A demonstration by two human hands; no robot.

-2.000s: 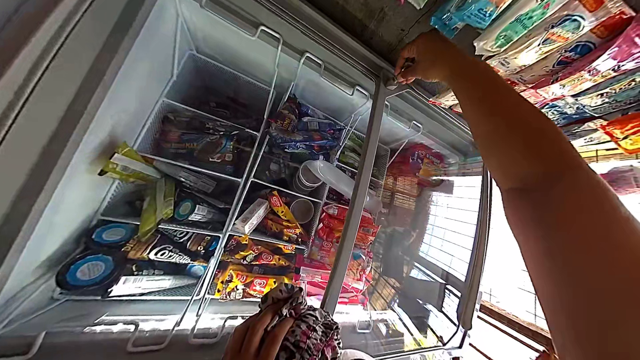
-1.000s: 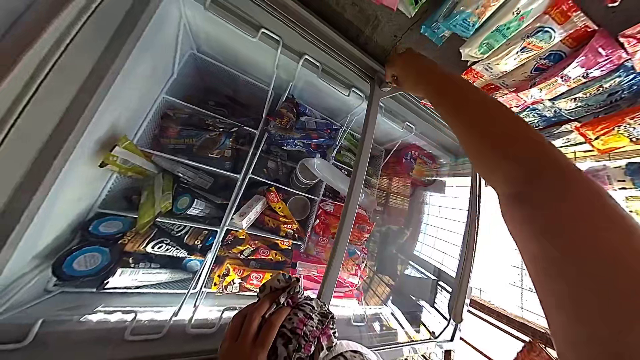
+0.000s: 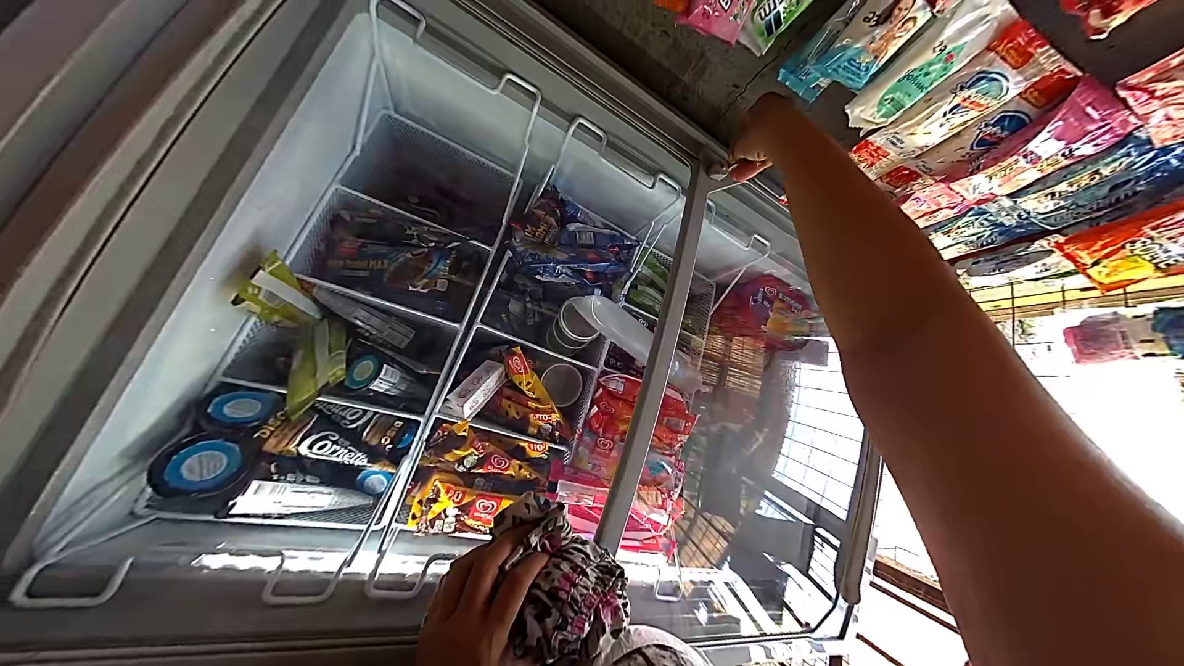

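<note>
An ice cream chest freezer [image 3: 176, 277] fills the view, with a sliding glass lid [image 3: 777, 407] over its right part. My right hand [image 3: 763, 134] grips the far end of the lid's frame, at the freezer's back edge. At the near edge, my left hand [image 3: 486, 592] holds a bunched patterned cloth [image 3: 564, 587] beside the frame's lower end. Wire baskets under the open part hold Cornetto cones [image 3: 338, 444], yellow-wrapped ice creams [image 3: 462, 504], blue-wrapped ones [image 3: 573, 250] and tubs with blue lids [image 3: 199, 464]. Red packs [image 3: 638, 425] lie partly beneath the glass.
Packets [image 3: 999, 102] of several colours hang at the upper right, close to my right forearm. White wire basket handles [image 3: 74, 592] stick up along the freezer's near and far walls. A clear plastic lid or tray [image 3: 615, 328] lies among cups [image 3: 561, 384]. A window grille stands beyond the right side.
The view has shifted slightly, showing more of the hanging packets. Both hands keep about the same places on the cloth and the lid frame.
</note>
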